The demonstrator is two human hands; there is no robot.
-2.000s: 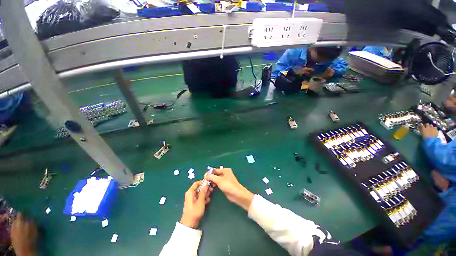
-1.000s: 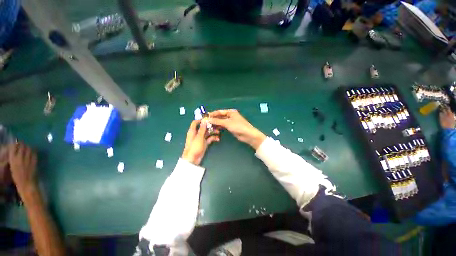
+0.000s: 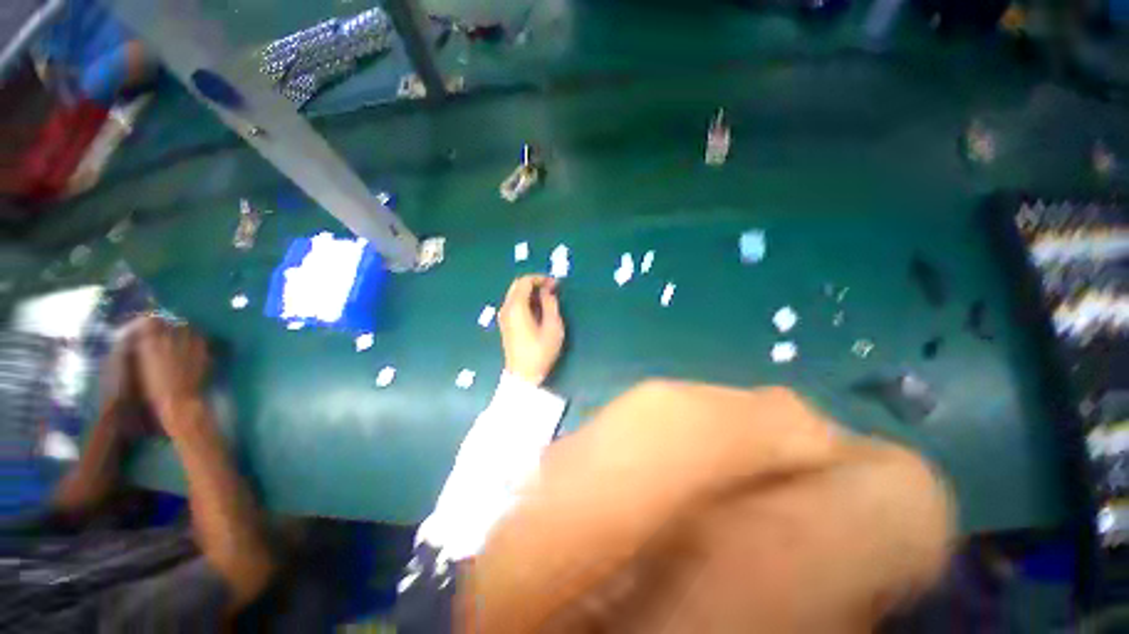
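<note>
My left hand (image 3: pixel 532 328) is over the bench, fingertips bent together at a white pad (image 3: pixel 560 261); whether they grip it is unclear. My right hand (image 3: pixel 718 508) is very large and blurred close to the camera, its fingers not distinguishable. More white pads (image 3: pixel 625 268) lie right of my left hand, and others lie to its left. A blue bin (image 3: pixel 367 295) heaped with white pieces is further left. A small silver module (image 3: pixel 718 139) lies alone on the far side of the bench.
Another module (image 3: pixel 521 177) lies near the slanted metal post (image 3: pixel 297 155). A pale-blue square (image 3: pixel 753 245) and dark scraps (image 3: pixel 926 280) lie to the right. A dark tray (image 3: pixel 1052 372) with rows of modules is at the right edge. A neighbour's hands (image 3: pixel 171 365) are at left.
My hands have parted. The module between them is gone from there, and one now lies on the far bench. My right hand has come up close to the camera. The view has shifted.
</note>
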